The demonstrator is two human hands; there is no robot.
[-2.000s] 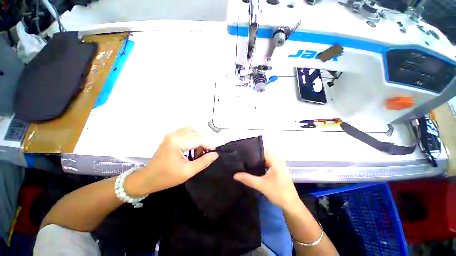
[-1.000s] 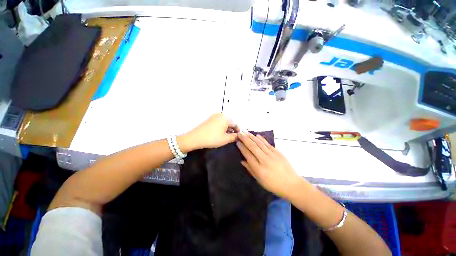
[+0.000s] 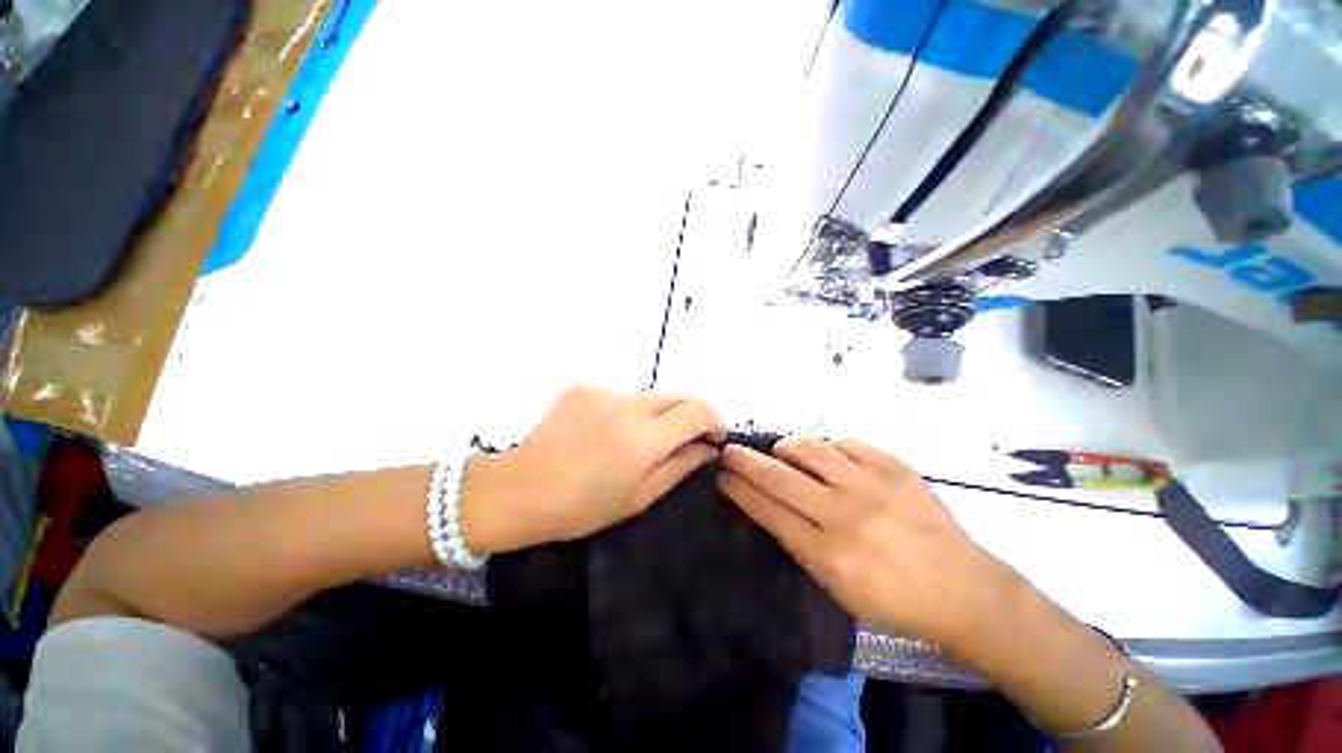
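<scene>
The black fabric workpiece (image 3: 692, 603) hangs from the table's front edge into the lap. Its top seam edge (image 3: 751, 440) lies on the white machine bed, in front of the presser foot and needle area (image 3: 868, 294). My left hand (image 3: 611, 456) pinches the seam edge from the left. My right hand (image 3: 861, 530) holds it from the right, fingers flat on the cloth. The fingertips of both hands almost meet. The seam edge is partly hidden under the fingers. The cloth is not under the presser foot.
The sewing machine head (image 3: 1001, 147) looms large at upper right. A phone (image 3: 1092, 338) lies under its arm. Snips (image 3: 1089, 469) and a black strap (image 3: 1229, 559) lie at right. A dark panel (image 3: 111, 140) rests on a brown board (image 3: 89, 361) at left, beside a blue strip (image 3: 280, 147).
The view has moved closer to the machine. Both hands have brought the fabric's top edge from the table's front edge onto the bed, and the cloth is spread less upright.
</scene>
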